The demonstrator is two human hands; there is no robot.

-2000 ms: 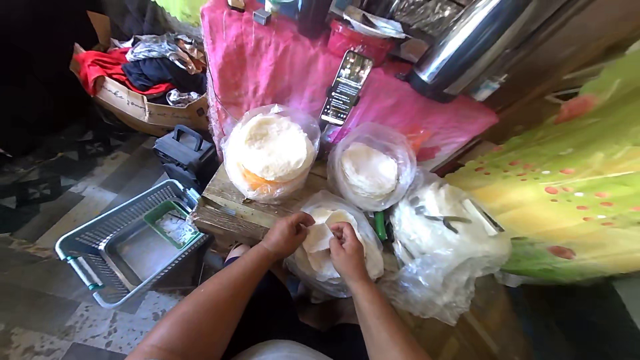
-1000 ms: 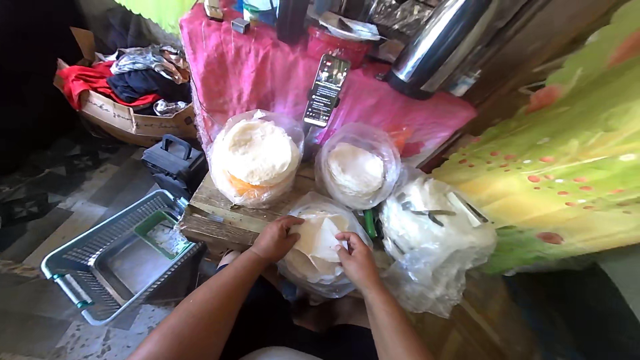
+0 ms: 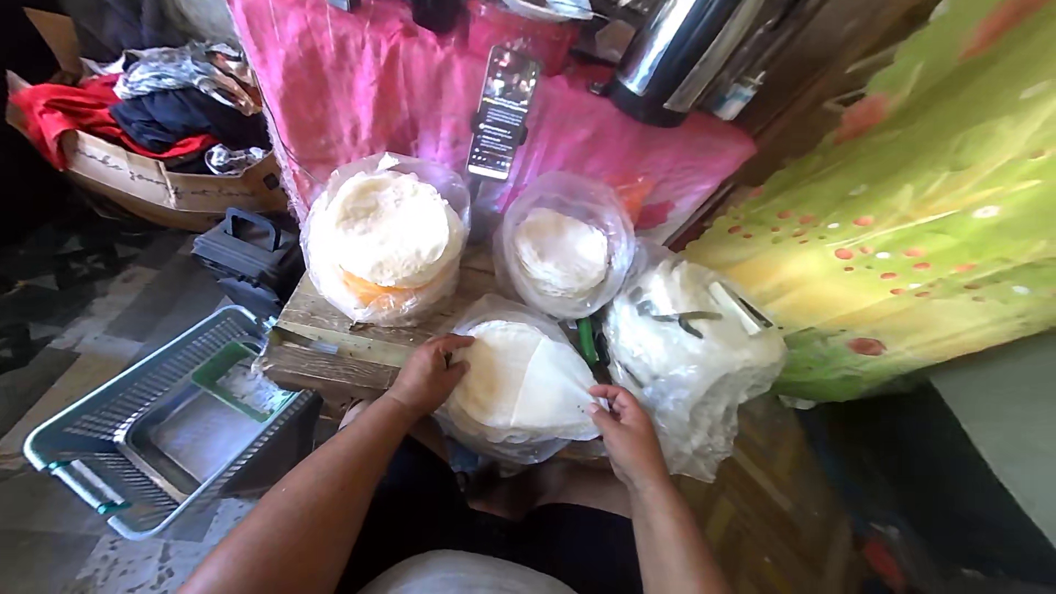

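A stack of thin round pale wrappers (image 3: 495, 384) lies in a clear plastic bag close to my lap. My right hand (image 3: 623, 425) pinches the right edge of a thin white sheet (image 3: 557, 388) spread over that stack. At the stack's upper left edge is my left hand (image 3: 433, 371), fingers bent; whether it grips anything is unclear. Behind, a taller bagged stack of pale rounds (image 3: 392, 231) with an orange layer low down stands at left, and a smaller bagged stack (image 3: 561, 252) at right. A bulky clear plastic bag (image 3: 693, 355) with white contents has dark-handled utensils on top.
The wooden bench (image 3: 330, 359) bears the stacks. A phone (image 3: 502, 111) stands upright before a pink cloth (image 3: 355, 91). At left are a plastic basket (image 3: 157, 371) holding a metal tray, a dark case (image 3: 247, 247) and a cardboard box of clothes (image 3: 157, 177). A metal flask (image 3: 672, 62) stands behind.
My hands have moved apart, and the white sheet, held up between them earlier, now lies spread over the right part of the near stack.
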